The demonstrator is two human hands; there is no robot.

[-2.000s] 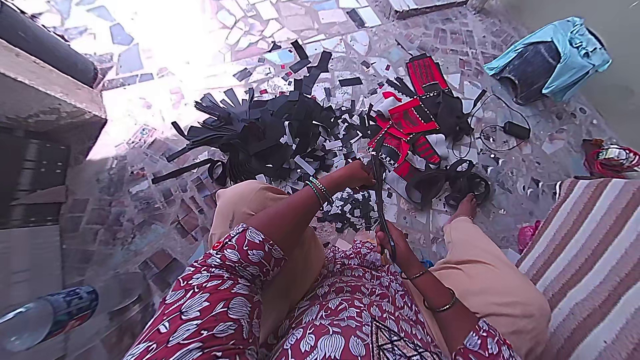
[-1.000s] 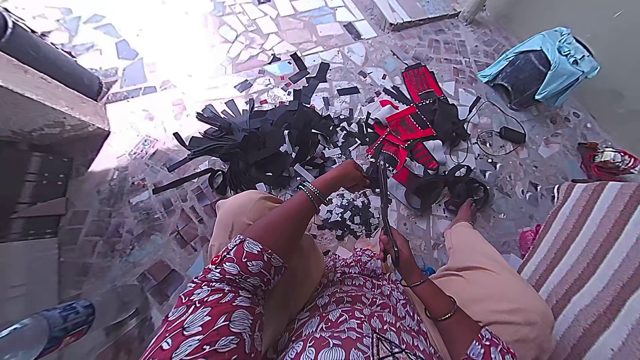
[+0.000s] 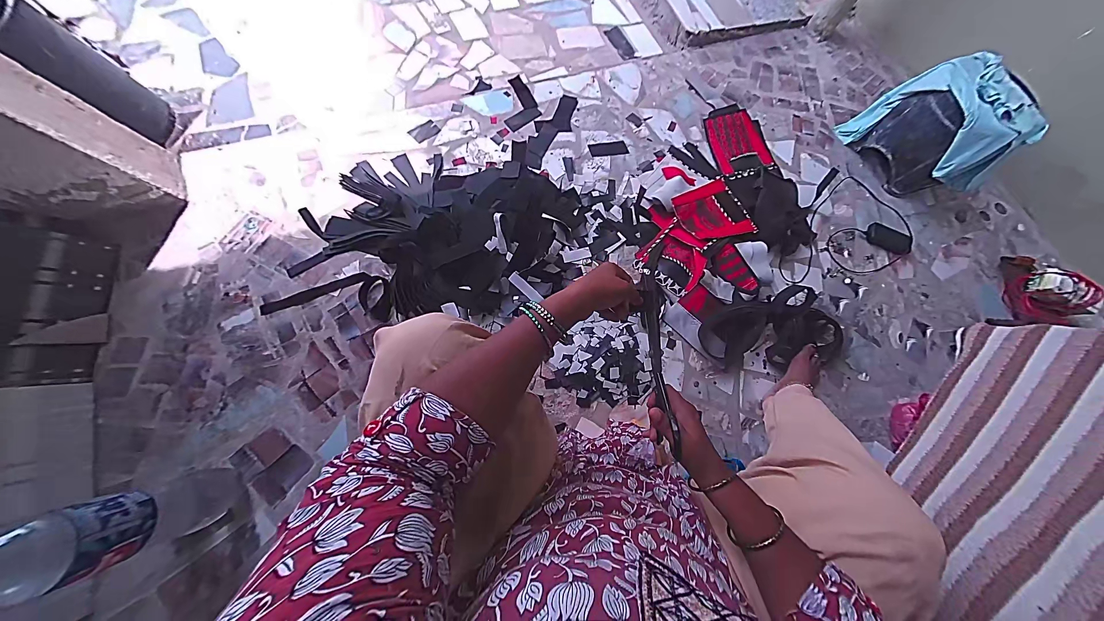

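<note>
My left hand (image 3: 608, 291) is closed near the upper end of a long dark tool, probably scissors (image 3: 654, 345); whether its fingers pinch a strip is unclear. My right hand (image 3: 681, 427) is wrapped around the tool's lower end. Beyond my left hand lies a heap of black fabric strips (image 3: 440, 233). Small black and white cut pieces (image 3: 599, 362) are scattered on the floor below the hands. Red and black patterned fabric pieces (image 3: 711, 211) lie just beyond the tool, with rolls of black strap (image 3: 772, 328) beside my foot.
A striped cloth (image 3: 1018, 457) covers something at the right. Farther off are a dark container with a light blue cloth (image 3: 983, 112), a black adapter with a cable (image 3: 888, 238) and a red bundle (image 3: 1048, 291). A plastic bottle (image 3: 78, 543) lies at the lower left, below a concrete ledge (image 3: 95, 155).
</note>
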